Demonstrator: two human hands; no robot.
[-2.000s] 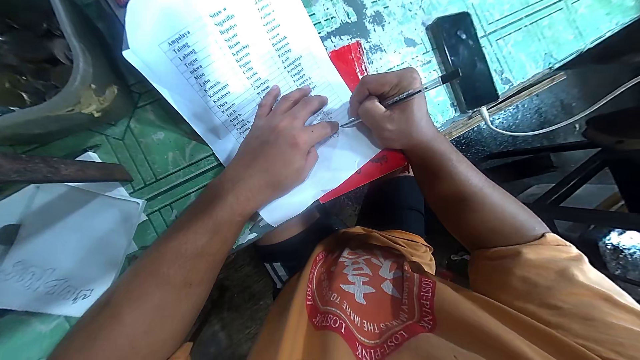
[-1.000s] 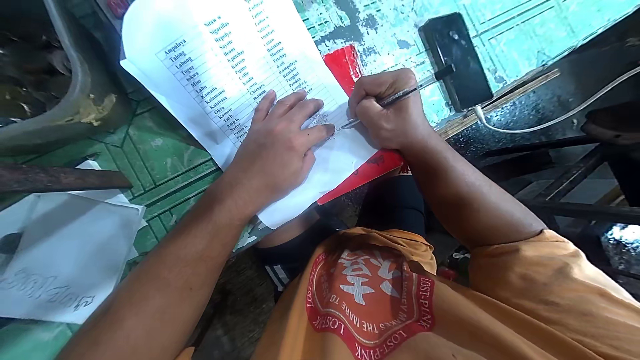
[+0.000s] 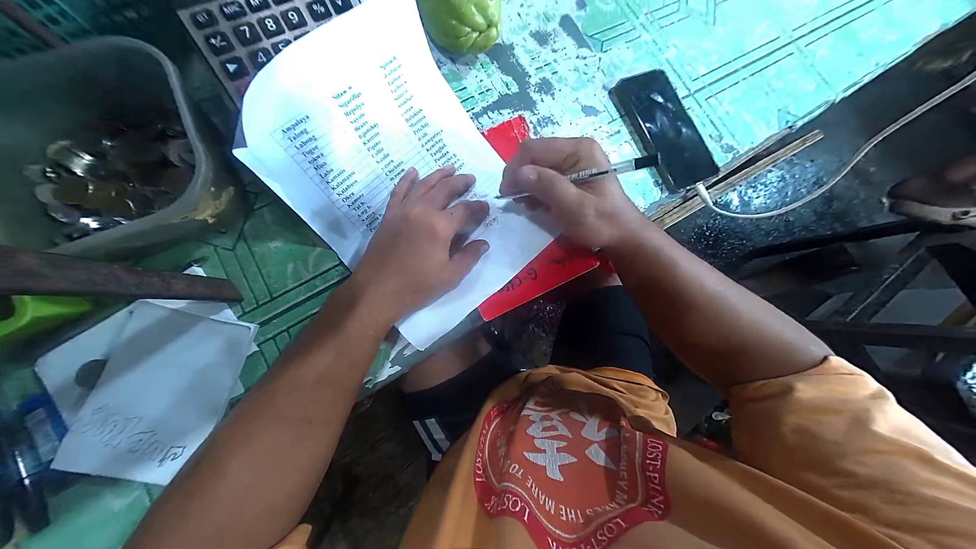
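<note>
White sheets of paper (image 3: pixel 305 152) with printed columns of words lie on the green table, tilted to the view. My left hand (image 3: pixel 431 236) rests palm down on the lower part of the top sheet, fingers spread, holding nothing. In my right hand (image 3: pixel 564 187) is a slim pen (image 3: pixel 610 169), its tip touching the paper or just above it, beside faint handwriting. Under the sheets a red folder or card (image 3: pixel 534 286) with dark handwriting sticks out at the right and below.
A plastic tub (image 3: pixel 179 99) of coins stands at the left, near a calculator (image 3: pixel 244 34). A green chayote (image 3: pixel 465 23) is at the top. A black smartphone (image 3: pixel 663 126) with a white cable (image 3: pixel 808 200) lies near the table's right edge. Handwritten papers (image 3: pixel 156 389) lie lower left, below a dark bar (image 3: pixel 114 276).
The view has shifted, so the calculator and chayote now show at the top. My left hand still lies on the sheet and my right hand still holds the pen.
</note>
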